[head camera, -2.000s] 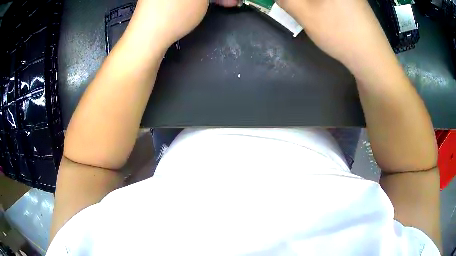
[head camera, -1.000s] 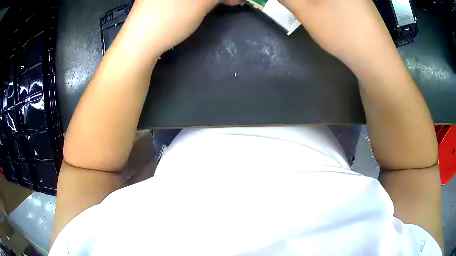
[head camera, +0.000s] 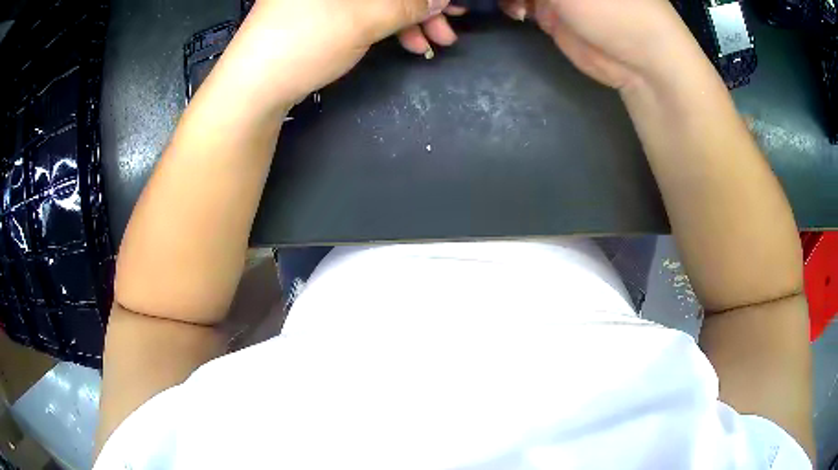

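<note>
My left hand (head camera: 395,20) is at the top edge, partly cut off, with its fingers curled. My right hand (head camera: 583,32) is opposite it, also cut off by the top edge. A small part of a dark thing (head camera: 478,5) shows between the fingertips. The rest of it is out of the picture, so its kind and the grip on it cannot be told. A black housing (head camera: 204,57) lies on the mat, partly behind my left forearm. An assembled unit (head camera: 732,37), black with a silver-white rectangle, lies beyond my right forearm.
The dark bench mat (head camera: 459,174) ends at a brown edge before my body. Glossy black blister trays (head camera: 55,197) stand at the far left, reaching past the bench edge. More black parts (head camera: 809,14) are at the upper right corner. A red stool (head camera: 820,280) shows at the right, below the bench.
The green board with its white piece, seen between my hands before, no longer shows. A dark thing shows there instead. Left fingertips have come into view, and my right hand has turned.
</note>
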